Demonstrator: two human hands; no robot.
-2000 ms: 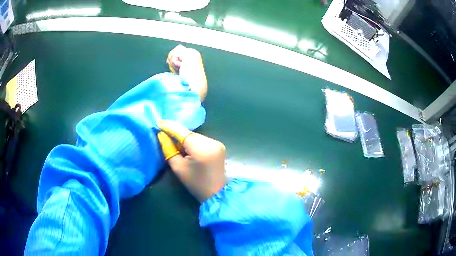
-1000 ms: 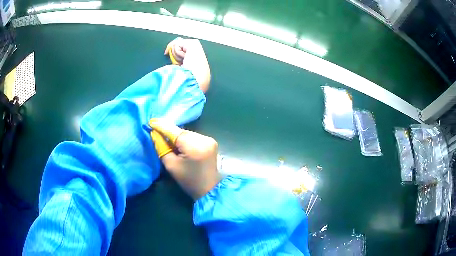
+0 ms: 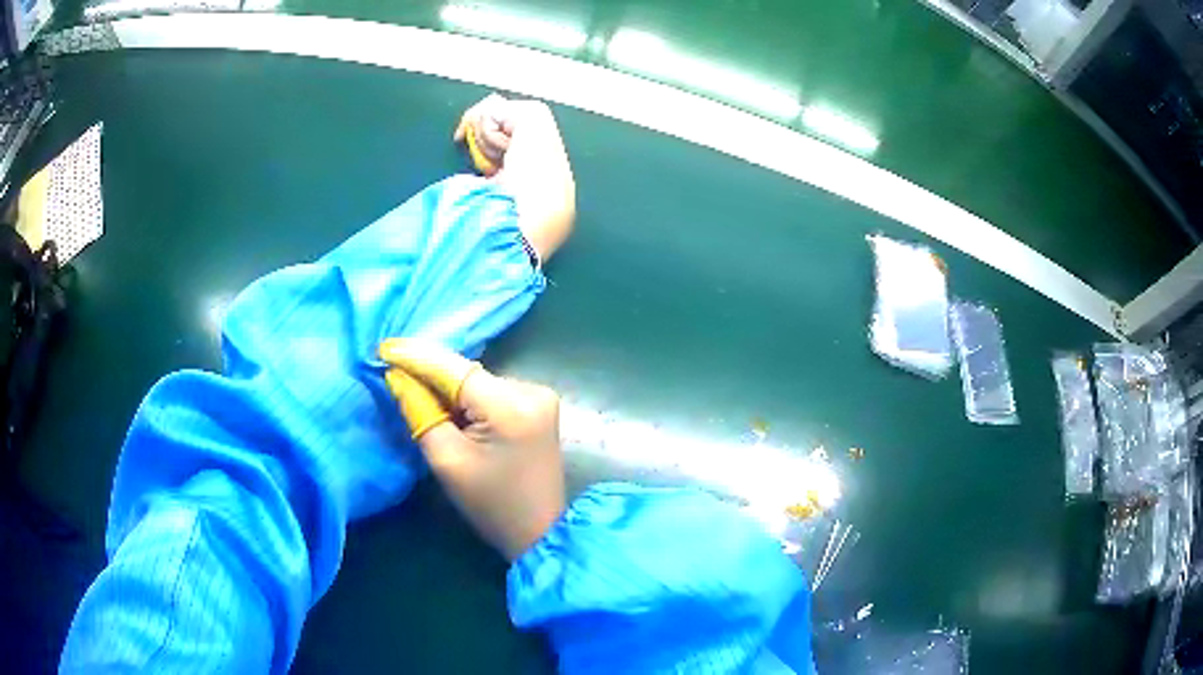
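My left hand [image 3: 524, 165] is at the upper middle over the green bench, its fingers curled in, with a yellow-orange finger cot showing; nothing is seen in it. My right hand [image 3: 495, 442] is at the centre, with yellow-orange finger cots on thumb and fingertip. It pinches the blue left sleeve [image 3: 310, 356] on the forearm. The sleeve is bunched in folds, and its cuff sits above the left wrist.
Two piles of clear panes [image 3: 912, 306] lie at right on the green bench [image 3: 712, 277]. Clear plastic bags [image 3: 1141, 415] lie far right. Film scraps and orange bits [image 3: 807, 505] lie beside the right sleeve. A label sheet [image 3: 75, 198] is at left. A white rail [image 3: 739, 129] crosses behind.
My right hand has slid slightly down the left sleeve, still pinching it. The view has shifted, and the white unit at the upper right has left the picture.
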